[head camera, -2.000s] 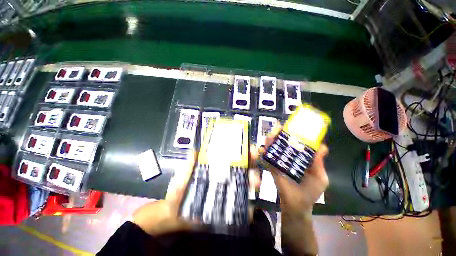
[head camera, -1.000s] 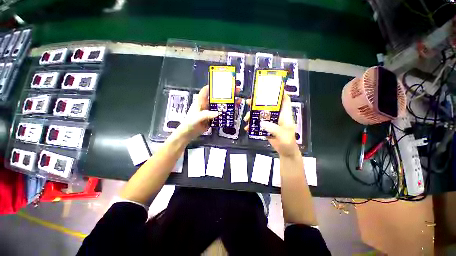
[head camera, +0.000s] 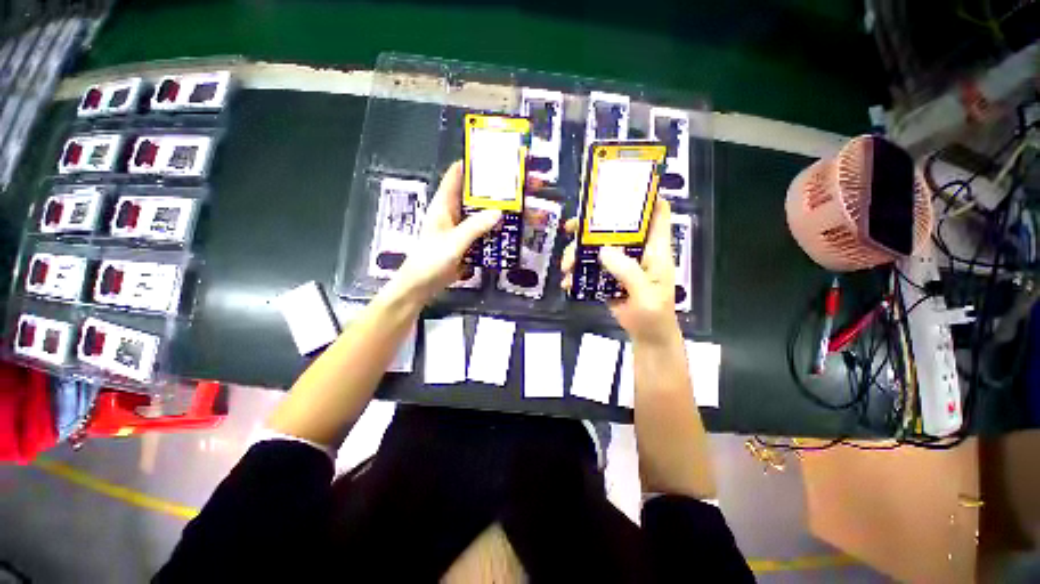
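Note:
My left hand (head camera: 439, 234) holds a keypad phone (head camera: 495, 165) upright, its thumb on the upper part of the dark keypad. My right hand (head camera: 647, 274) holds a second keypad phone (head camera: 622, 194), its thumb on the keypad. Both phones have yellow frames and lit white screens. They are above a clear blister tray (head camera: 363, 234) whose slots hold several white pieces with dark ovals; the hands and phones partly hide them. The tray's upper left slots hold nothing. Several white rectangles (head camera: 544, 364) lie in a row at the bench's near edge.
A neighbouring tray (head camera: 100, 242) of white pieces with dark red patches lies at left. A pink fan (head camera: 833, 211), red-handled pieces (head camera: 858, 331), a white power strip (head camera: 940, 376) and cables are at right. A person's red sleeve (head camera: 25, 416) shows at far left. A green belt runs behind.
The phones first appeared large and near me, then farther forward over the tray. Since the last earlier frame, both thumbs have moved higher on the keypads. The view has shifted slightly.

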